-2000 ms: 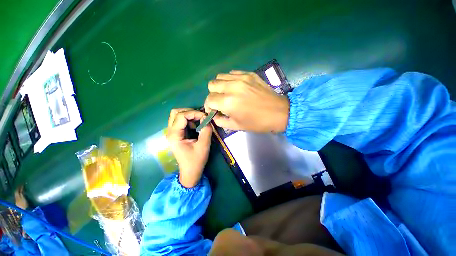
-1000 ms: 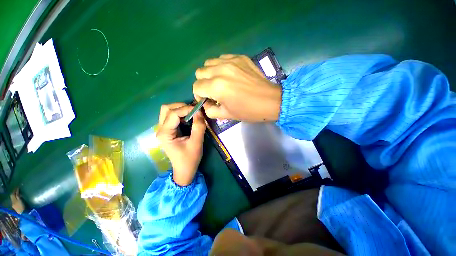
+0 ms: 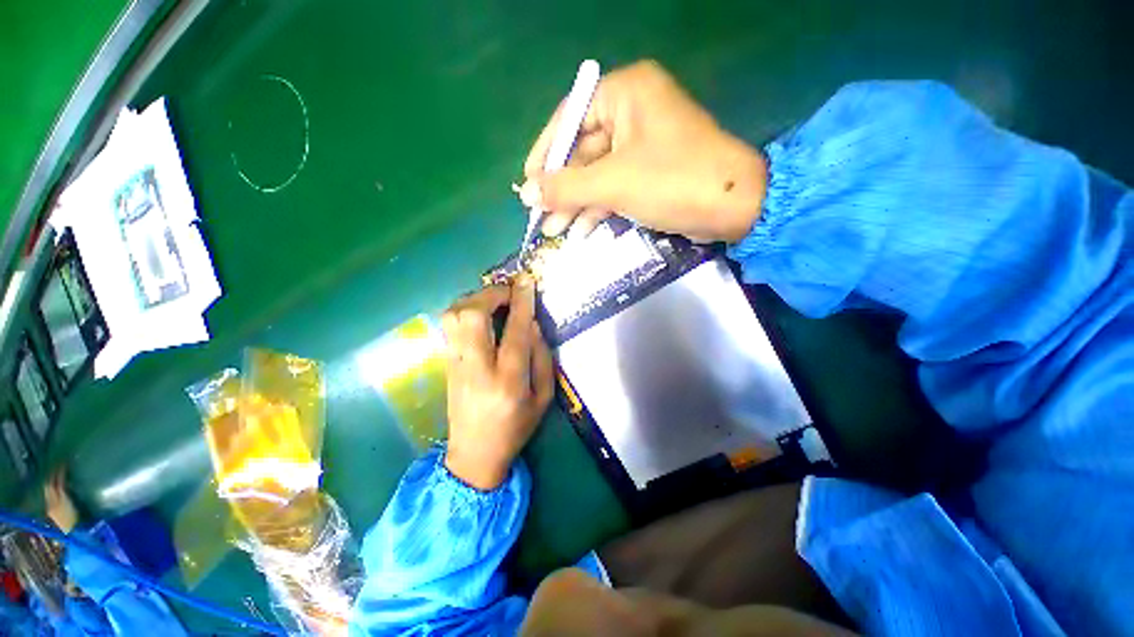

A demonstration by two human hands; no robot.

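Note:
The opened tablet unit [image 3: 684, 373] lies back up on the green mat, its large silver panel towards me and its circuit board end away from me. My right hand [image 3: 647, 149] holds white tweezers [image 3: 573, 125] like a pen, tips down at the board's left corner. My left hand [image 3: 495, 380] rests at the unit's left edge, a fingertip touching the same corner beside the tweezer tips. Whether the left hand grips anything is hard to tell. A clear-yellow carrier sheet [image 3: 419, 373] lies left of my left hand. Any tape piece at the tips is too small to make out.
An amber sheet stack in a clear bag [image 3: 267, 454] lies on the mat at left. White paper with a printed device picture [image 3: 149, 243] lies on dark frames [image 3: 62, 311] by the metal edge. A blue cable [image 3: 149, 581] and another person's hand [image 3: 59, 498] are at lower left.
My right hand has turned upright, showing the tweezers pointing down at the board corner. My left hand has uncurled and now lies on the unit's edge. The board's silver area is uncovered.

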